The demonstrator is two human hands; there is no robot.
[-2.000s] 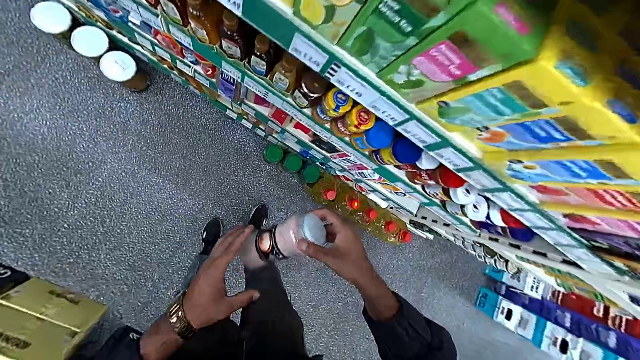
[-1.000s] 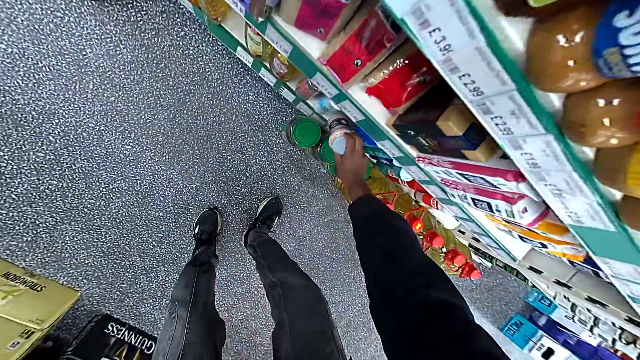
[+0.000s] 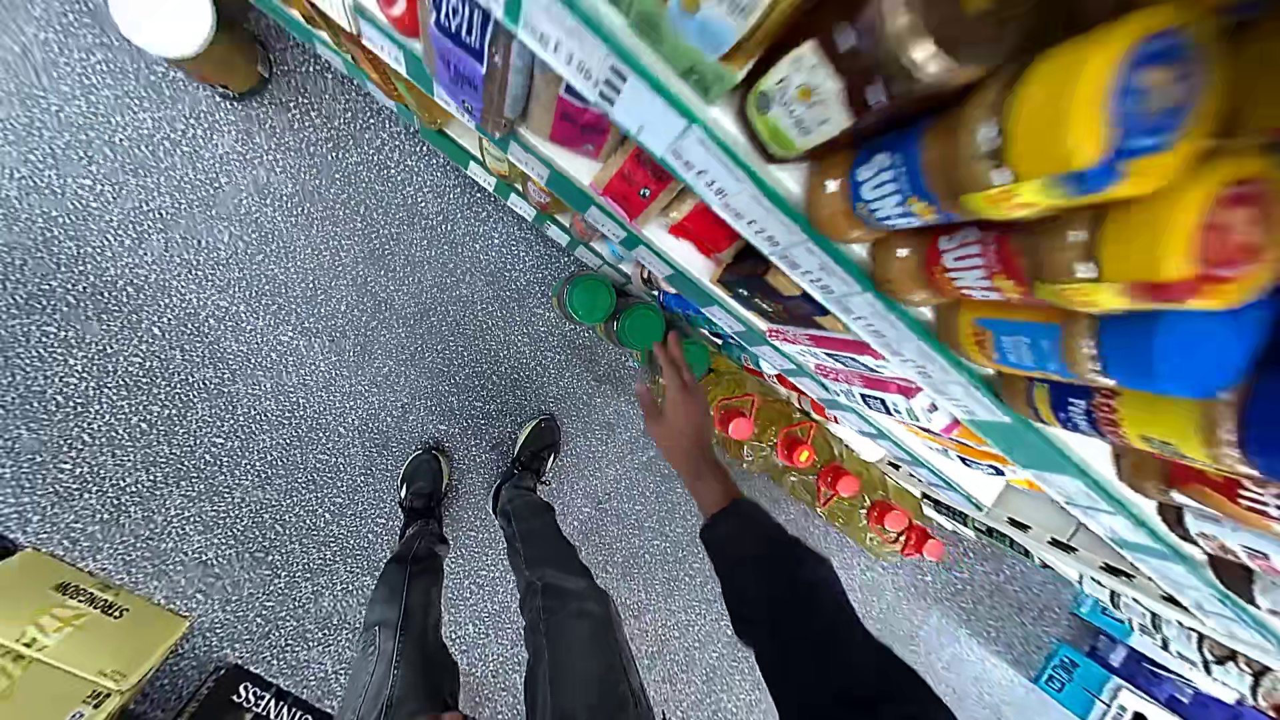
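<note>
My right hand (image 3: 682, 425) reaches down to the foot of the shelving with its fingers extended and apart. The fingertips overlap the green lids of the jars on the floor; whether they touch is unclear. One green-lidded jar (image 3: 586, 298) stands at the left of the group, a second (image 3: 638, 326) just beside it, and a third (image 3: 694, 357) is partly behind my fingers. No object shows in that hand. At the bottom edge, by my leg, a sliver of skin may be my left hand (image 3: 442, 715); its fingers are hidden. The small jar seen earlier cannot be made out clearly.
Large oil bottles with red caps (image 3: 740, 428) stand on the floor right of the jars. Shelves with price strips (image 3: 780, 235) hold peanut butter jars (image 3: 1040, 255). A white-lidded jar (image 3: 165, 25) is at upper left, a gold carton (image 3: 85, 630) at lower left. My shoes (image 3: 425, 485) stand between.
Two seconds ago both hands were around a small light-lidded jar; a second ago my right hand had it at the bottom shelf. Now that hand is apart from it, over the green lids.
</note>
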